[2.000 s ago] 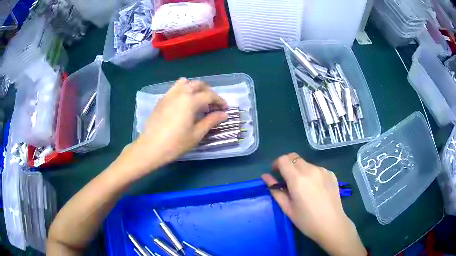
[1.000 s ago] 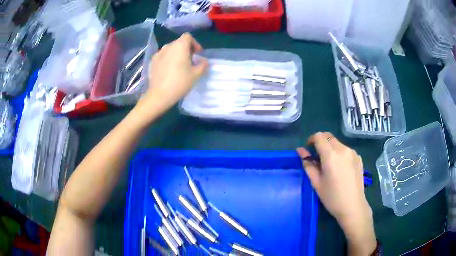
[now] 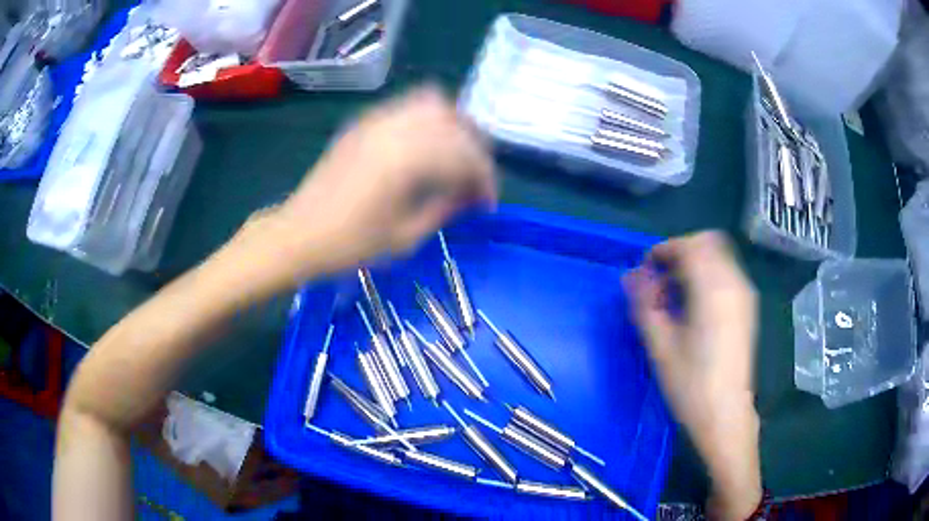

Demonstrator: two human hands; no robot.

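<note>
Several shafted cylinders lie loose in the blue work tray, pointing in different directions. My left hand is blurred above the tray's back left edge. Its fingers are loosely curled and apart, and nothing shows in it. My right hand is over the tray's right side, fingers bent around a dark piece of the trimming knife; the rest of the knife is hidden. The lined parts box stands behind the tray, with several cylinders at the right of its white lining.
The bulk parts box with piled cylinders stands back right, and a small open box is in front of it. A pink-sided clear box and a red bin are back left. Stacked clear boxes stand at left.
My left hand has moved from the lined box toward the tray. My right hand stays by the tray's right side. The view has shifted down and left, showing more of the tray.
</note>
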